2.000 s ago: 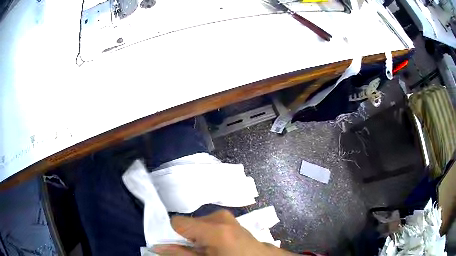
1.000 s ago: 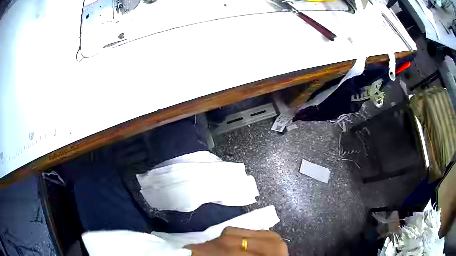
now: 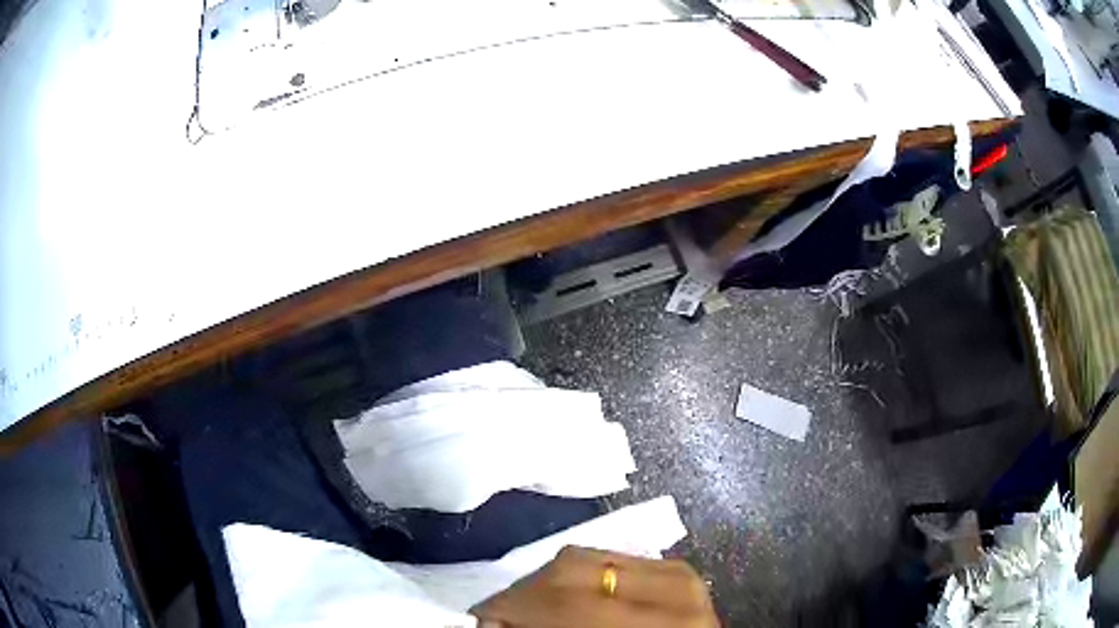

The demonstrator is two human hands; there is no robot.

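Observation:
My right hand [image 3: 601,591], with a ring on one finger, is at the bottom edge, partly cut off. Its fingertips are closed on white cut pieces at the bottom edge. A white cut piece [image 3: 322,582] spreads to the left of the hand over the dark lap. More white cloth [image 3: 632,528] of the near stack shows behind and right of the hand. The far stack of white pieces [image 3: 491,439] lies on the dark thigh, nearer the table. My left hand is not in view.
The white machine table [image 3: 405,160] with a brown edge crosses the top. A dark red-handled tool [image 3: 776,52] lies on it. A white strip [image 3: 847,190] hangs over the edge. A heap of ruffled white pieces [image 3: 1012,577] is at lower right.
My right hand has moved right and down from over the lap. The upright white piece it held now lies low and spread to the left. The far stack has not visibly changed.

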